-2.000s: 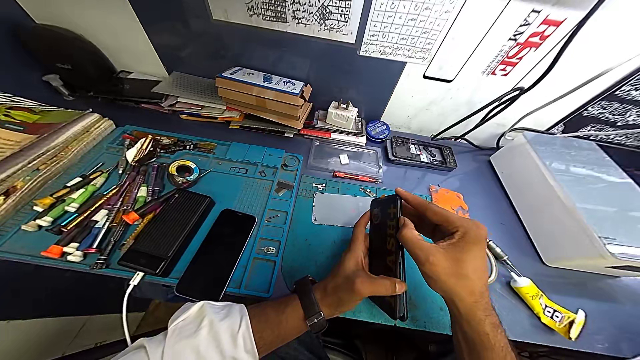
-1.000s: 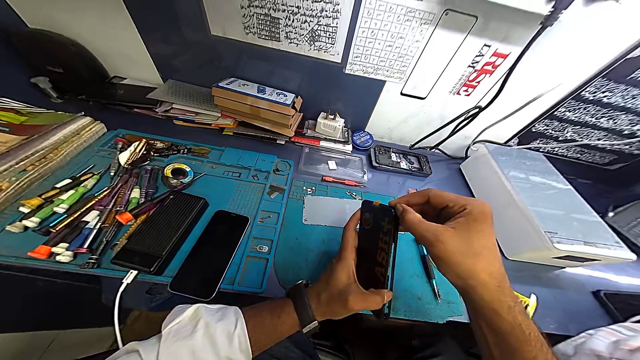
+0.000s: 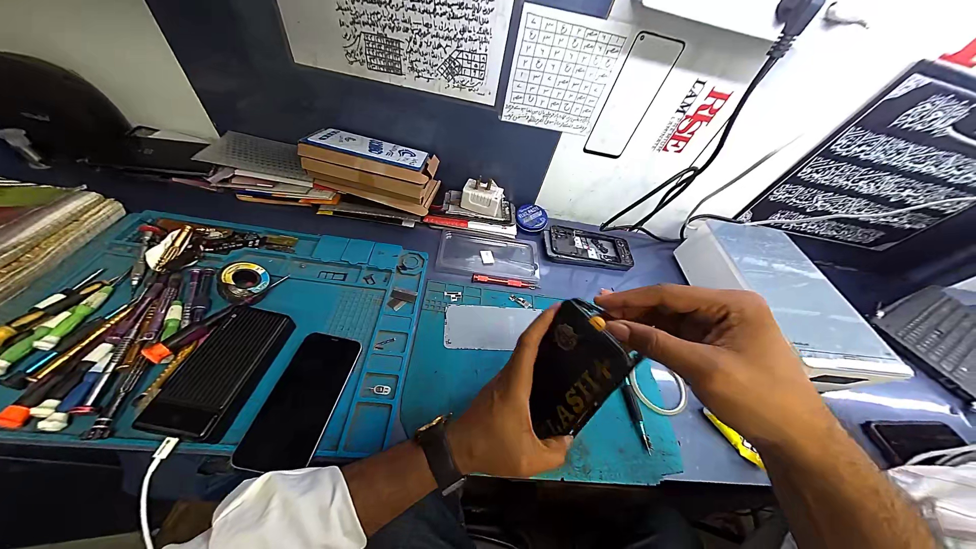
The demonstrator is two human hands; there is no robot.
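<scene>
My left hand (image 3: pixel 507 412) grips a black smartphone (image 3: pixel 576 374) with gold lettering on its back, tilted above the teal work mat (image 3: pixel 473 389). At the phone's upper right corner, the thumb and fingers of my right hand (image 3: pixel 679 335) pinch a small orange-yellow piece (image 3: pixel 597 323); its exact kind cannot be told. My right fingertips hide part of that corner. Behind the phone lies a translucent flat sheet (image 3: pixel 488 328). A black pen-like tool (image 3: pixel 637 415) rests on the mat to the right, beside a loop of white cable (image 3: pixel 659 396).
At left, a blue repair tray (image 3: pixel 412 343) bears screwdrivers (image 3: pixel 76 320), solder wire (image 3: pixel 244 280), a ribbed black power bank (image 3: pixel 217 374) and a dark-screened phone (image 3: pixel 301 404). Behind are a clear plastic case (image 3: pixel 488 255) and an opened phone (image 3: pixel 589 248). A pale box-shaped device (image 3: pixel 785 290) stands right.
The held phone has tilted from nearly upright to a slant, top leaning left, and more of its lettered back shows. My right hand remains at its upper corner. The view has shifted.
</scene>
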